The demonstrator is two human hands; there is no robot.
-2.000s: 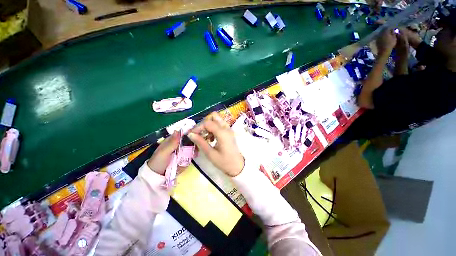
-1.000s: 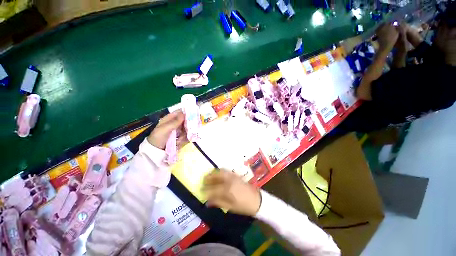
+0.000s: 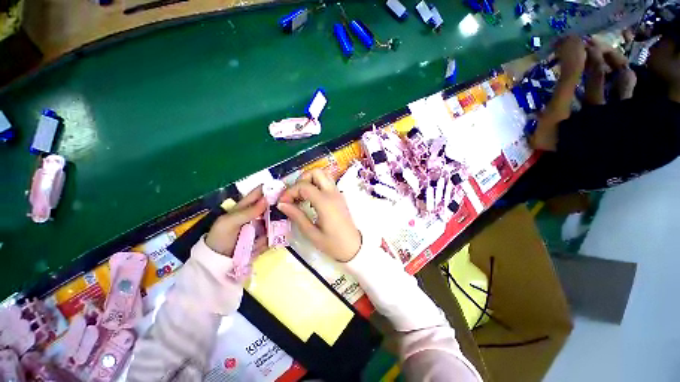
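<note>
My left hand [image 3: 234, 225] holds a pink unit [image 3: 275, 224] upright between its fingers, above the upper end of the yellow backing sheet [image 3: 297, 294]. A second pink piece hangs at its lower left, in or against the same hand. A small black pad shows on the unit. My right hand [image 3: 328, 216] pinches at the unit's upper part, with thumb and fingertips touching near the black pad. Whatever is between the right fingertips is too small to tell. The yellow sheet lies on a black mat [image 3: 335, 358].
Pink units with black pads [image 3: 417, 175] are piled right; pink housings [image 3: 123, 291] are piled left. The green belt [image 3: 186, 112] carries blue battery packs [image 3: 344, 39] and pink units. A person [image 3: 619, 127] works at the right. An open carton [image 3: 522, 283] stands below.
My right hand has moved up from the yellow sheet to the pink unit in my left hand. The left hand has turned the unit, and its black pad now shows.
</note>
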